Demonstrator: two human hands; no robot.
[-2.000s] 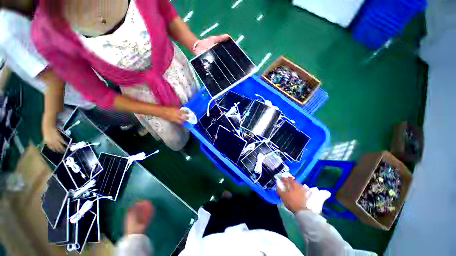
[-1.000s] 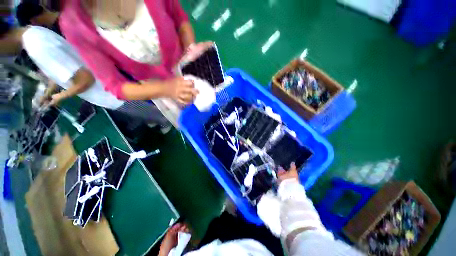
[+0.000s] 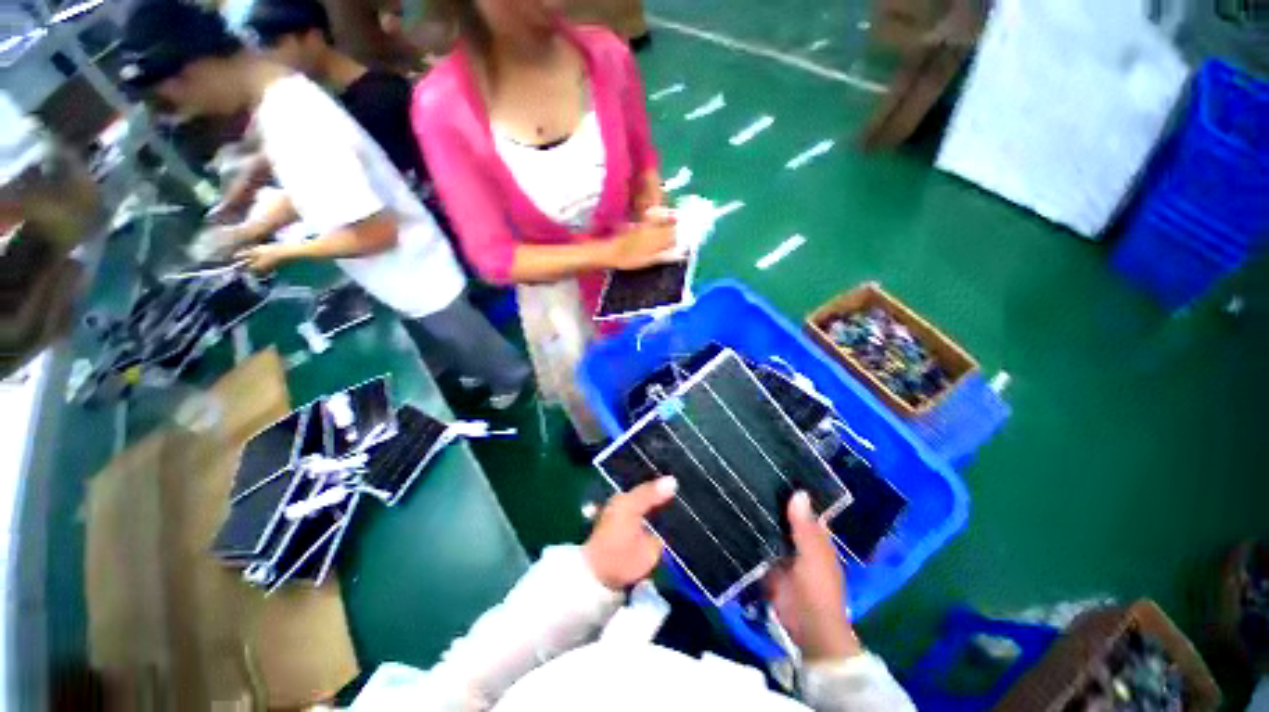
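A small solar panel [image 3: 724, 473], black with thin pale lines and a pale edge, is held tilted over the blue crate. My left hand [image 3: 626, 536] grips its left lower edge with the thumb on its face. My right hand [image 3: 813, 577] grips its lower right edge, thumb on top. The blue crate [image 3: 935, 536] holds more black panels with white wires, partly hidden by the held panel. A bit of white cloth [image 3: 643, 612] shows below my left hand.
A person in pink [image 3: 487, 167] stands across the crate, holding a panel and white cloth. A panel pile [image 3: 265, 508] lies on the green bench [image 3: 452, 556] at left. Boxes of small parts [image 3: 891, 345] stand right. Blue crates [image 3: 1197, 195] are stacked far right.
My right hand has lifted a panel from the crate area. My left hand has come up from the bench edge onto it. The view has tilted up, showing more of the people at left.
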